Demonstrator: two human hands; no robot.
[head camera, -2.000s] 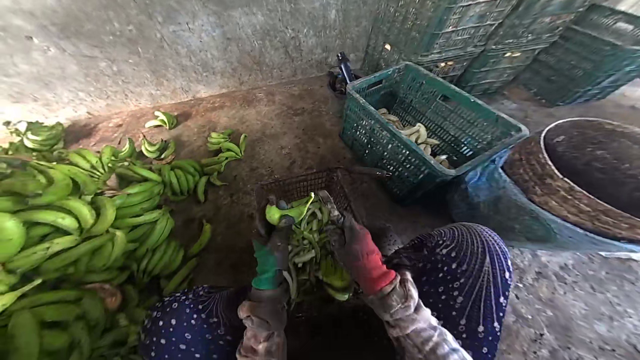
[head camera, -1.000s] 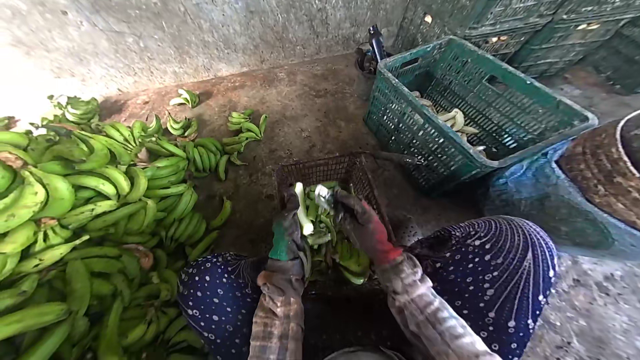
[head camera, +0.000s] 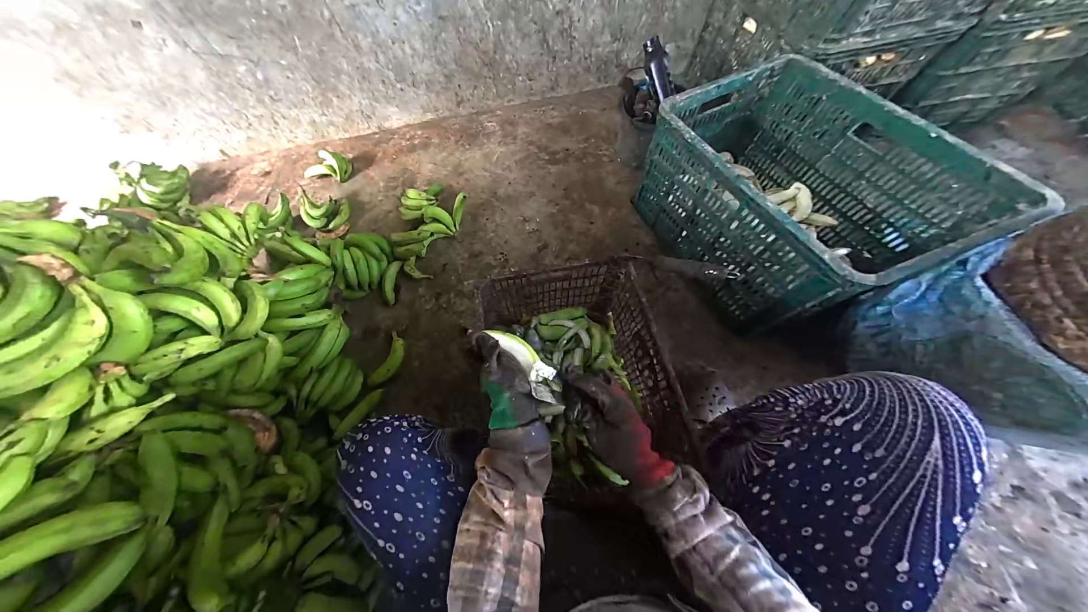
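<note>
My left hand (head camera: 510, 382), in a dark glove with a green cuff, grips a partly peeled green banana (head camera: 515, 347) whose pale flesh shows. My right hand (head camera: 608, 412), in a dark glove with a red cuff, is closed around a small tool (head camera: 544, 382) whose pale metal part touches the banana's lower end; its handle is hidden by the fingers. Both hands are over a brown plastic crate (head camera: 650, 365) that holds green peels (head camera: 574, 331).
A large heap of green bananas (head camera: 212, 357) lies at the left, with loose bunches (head camera: 429, 212) beyond. A green crate (head camera: 765, 187) at the right holds peeled bananas (head camera: 799, 202). Stacked crates (head camera: 986, 51), a wall (head camera: 408, 59) and a woven basket (head camera: 1050, 280) stand around.
The banana in my left hand showed mostly green peel two seconds ago; pale flesh is now exposed. The view has shifted left.
</note>
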